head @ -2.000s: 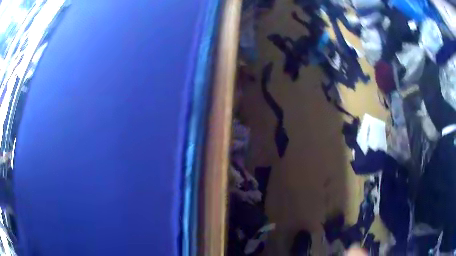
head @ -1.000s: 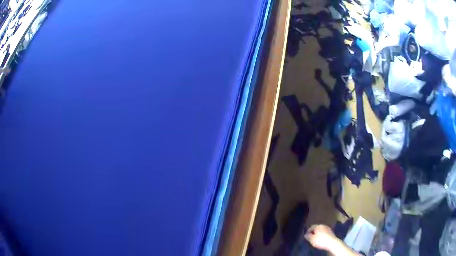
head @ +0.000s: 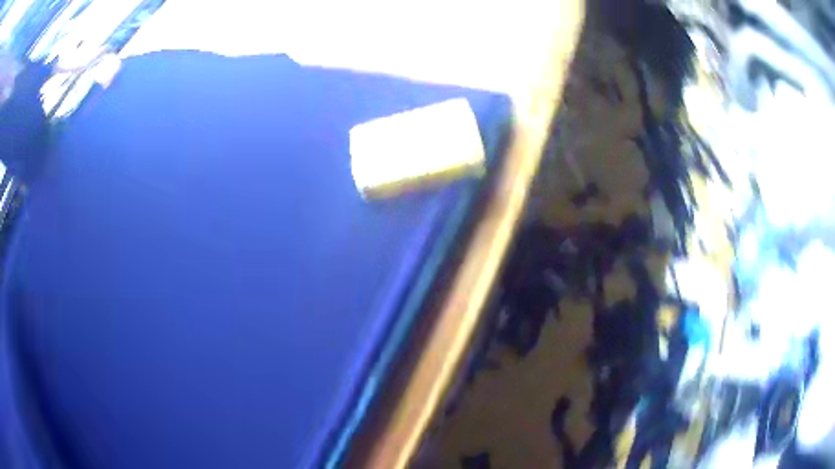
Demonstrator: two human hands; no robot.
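The dark blue fabric ply [head: 211,238] lies smooth over most of the left half of the view. Its far end runs across near the top, against a bright white, glaring area. A brick-shaped weight block [head: 417,151], whitish in the glare with a yellow lower side, sits on the fabric near its far right corner. The stacked plies show a pale blue line [head: 371,385] along the right side. Neither of my hands is in the picture.
The table's brown wooden edge [head: 458,316] runs along the right of the stack. Beyond it is a brown floor [head: 540,366] littered with dark scraps and, at far right, blurred whitish bags [head: 778,275]. At the upper left edge a blurred person [head: 26,114] stands across the table.
The view has moved along the table; the fabric's far end, the weight block and the person at the far side now show. My hand, low at the right one second ago, is out of view.
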